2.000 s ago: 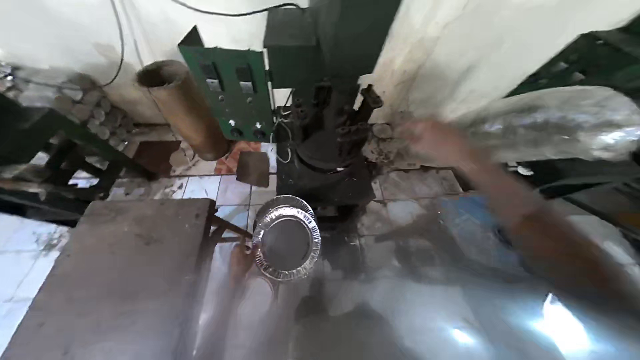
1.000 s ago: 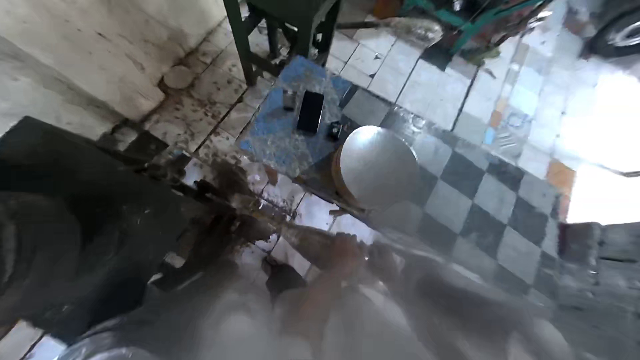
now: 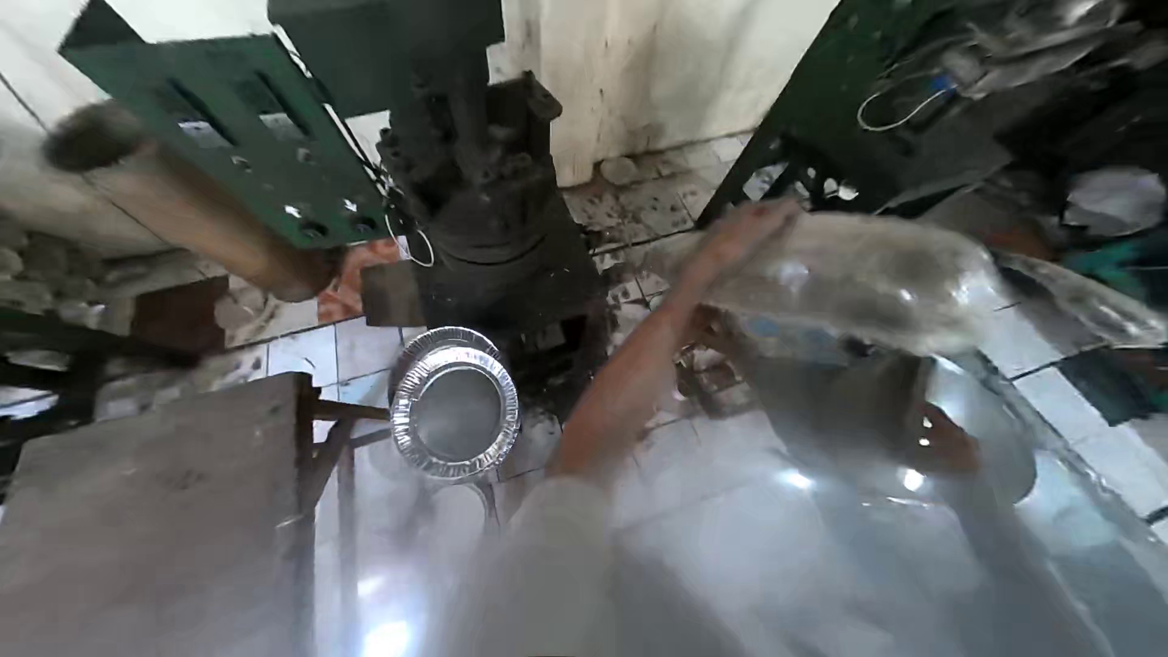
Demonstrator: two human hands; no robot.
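My left hand (image 3: 753,224) reaches to the near end of a long, clear plastic bag (image 3: 876,274) and touches it; blur hides whether the fingers grip. My right hand (image 3: 949,443) is lower right, against a blurred grey object (image 3: 849,401) below the bag, its grasp unclear. A round, crimped foil container (image 3: 400,429), seemingly more than one nested, lies left of my left forearm, beside a wooden stool. Behind it stands a dark press machine (image 3: 484,228) with a green control box (image 3: 237,137).
The flat-topped stool (image 3: 155,511) fills the lower left. A rusty cylinder (image 3: 192,210) leans behind the control box. Green machinery (image 3: 821,100) stands at the upper right, and a pale round disc (image 3: 995,429) is near my right hand. The tiled floor is littered.
The view has swung away to the checkered table and back to the press. Two seconds ago my left hand was at the foil container; now it is at the plastic bag.
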